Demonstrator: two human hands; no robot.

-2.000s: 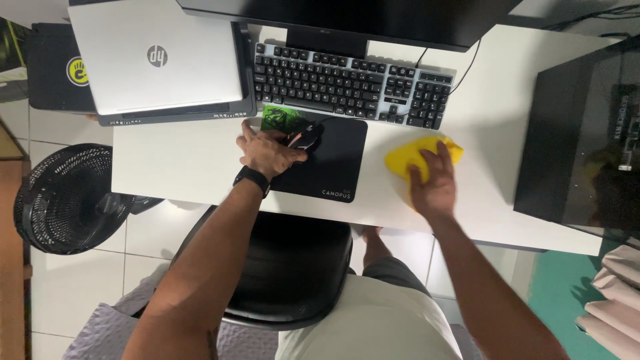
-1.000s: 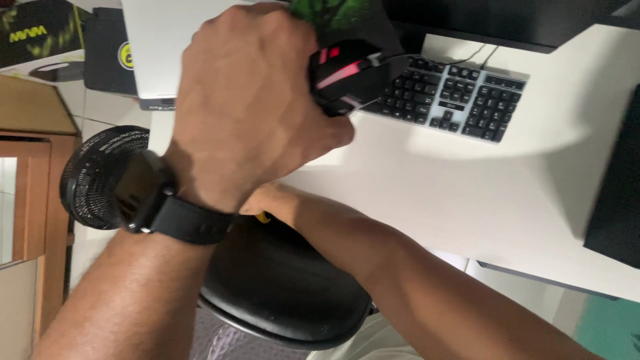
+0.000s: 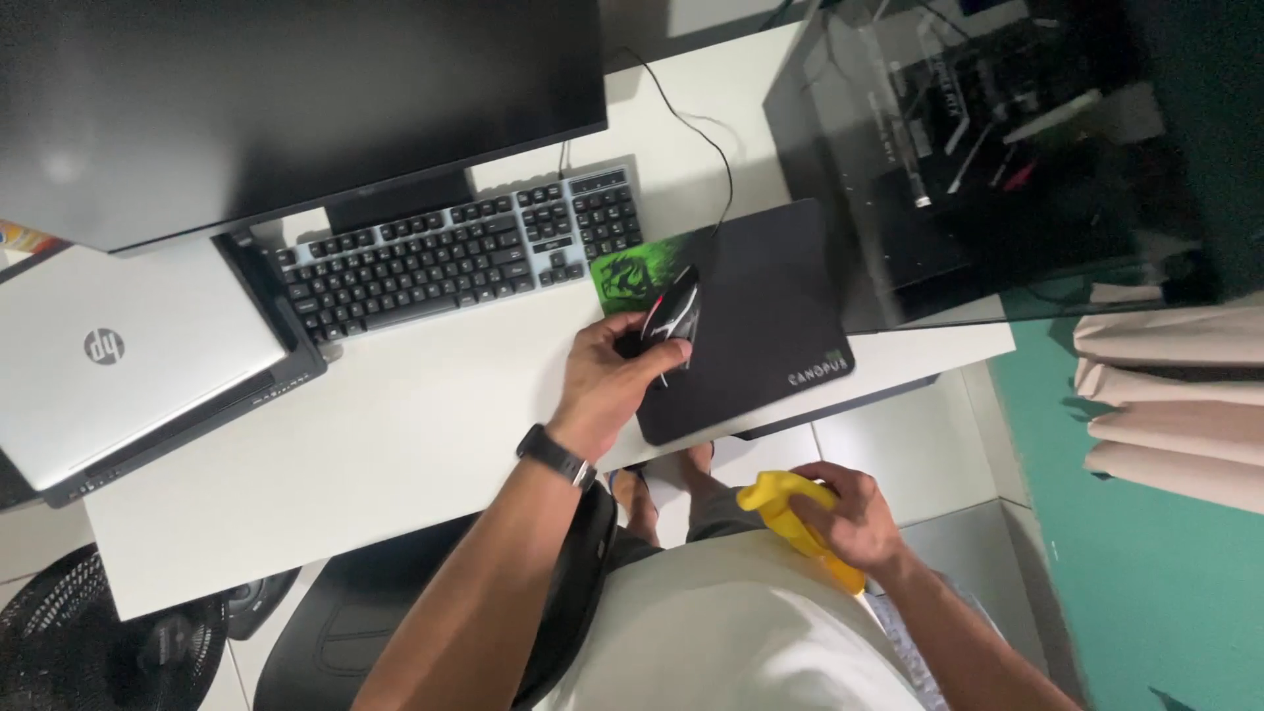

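Note:
My left hand (image 3: pixel 617 370), with a black watch on its wrist, grips a black computer mouse (image 3: pixel 673 321) with red and pale accents. The mouse is tilted over the left part of a black mouse pad (image 3: pixel 765 306) with a green corner print. A thin cable runs from behind the pad toward the monitor. My right hand (image 3: pixel 854 523) holds a bunched yellow cloth (image 3: pixel 790 504) in front of my body, below the desk's front edge. Left of the pad sits a grey and black keyboard (image 3: pixel 454 262).
A monitor (image 3: pixel 296 99) stands behind the keyboard. At the left a silver HP laptop (image 3: pixel 138 355) lies closed on a black stand. A computer case with a glass panel (image 3: pixel 1017 168) stands at the right. A black chair (image 3: pixel 365 612) and a fan (image 3: pixel 109 642) are beside the white desk (image 3: pixel 434 415).
The mouse pad now lies right of the keyboard; two seconds ago it lay in front of it. My left hand has lowered the mouse from close to the camera. The view has shifted strongly.

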